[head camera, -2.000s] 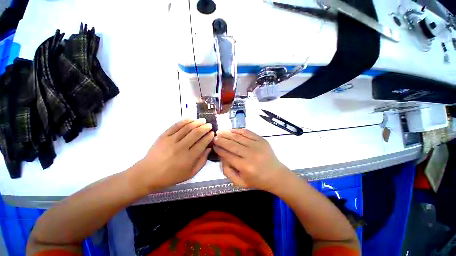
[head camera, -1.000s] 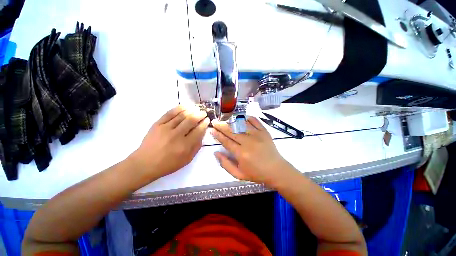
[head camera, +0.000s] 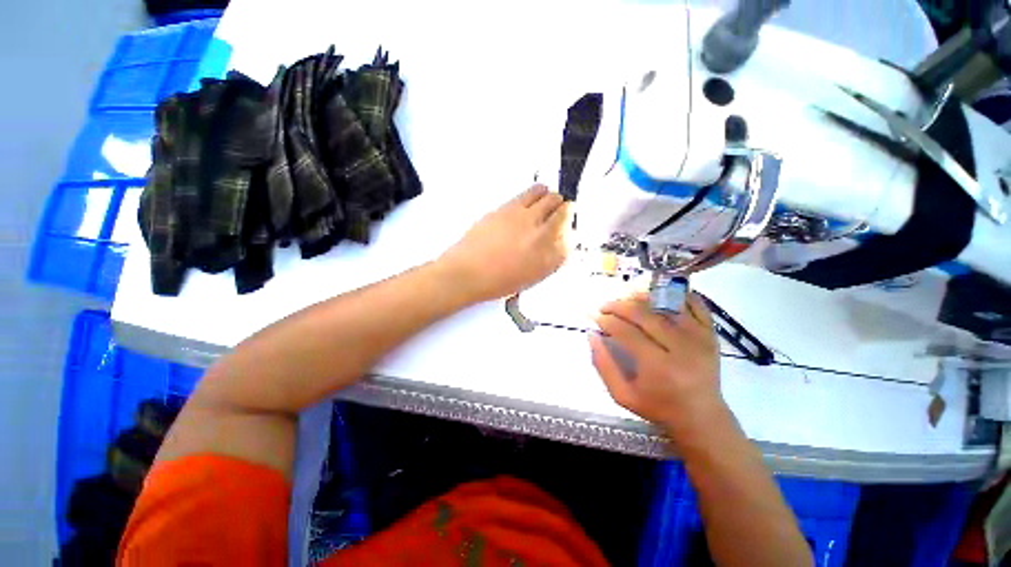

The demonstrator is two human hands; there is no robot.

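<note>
A dark plaid strip (head camera: 581, 138) lies behind and left of the needle area. My left hand (head camera: 516, 244) has its fingertips on the near end of the strip and covers that end. My right hand (head camera: 663, 354) lies palm down on the table in front of the presser foot area, with no cloth visible in it. The sewing machine head (head camera: 820, 155) stands over the right side. Its bright needle area (head camera: 621, 261) lies between my hands. A fanned pile of plaid strips (head camera: 299, 166) lies at the left.
Black thread snips (head camera: 741, 334) lie right of my right hand. A long silver tool (head camera: 926, 144) rests on the machine head. Blue crates (head camera: 94, 222) stand beyond the table's left edge. The grey ruler-marked edge (head camera: 521, 423) runs in front.
The view has swung left. My left hand has moved back and left, away from my right hand, and the strip now shows beyond its fingers. My right hand stays near the presser foot.
</note>
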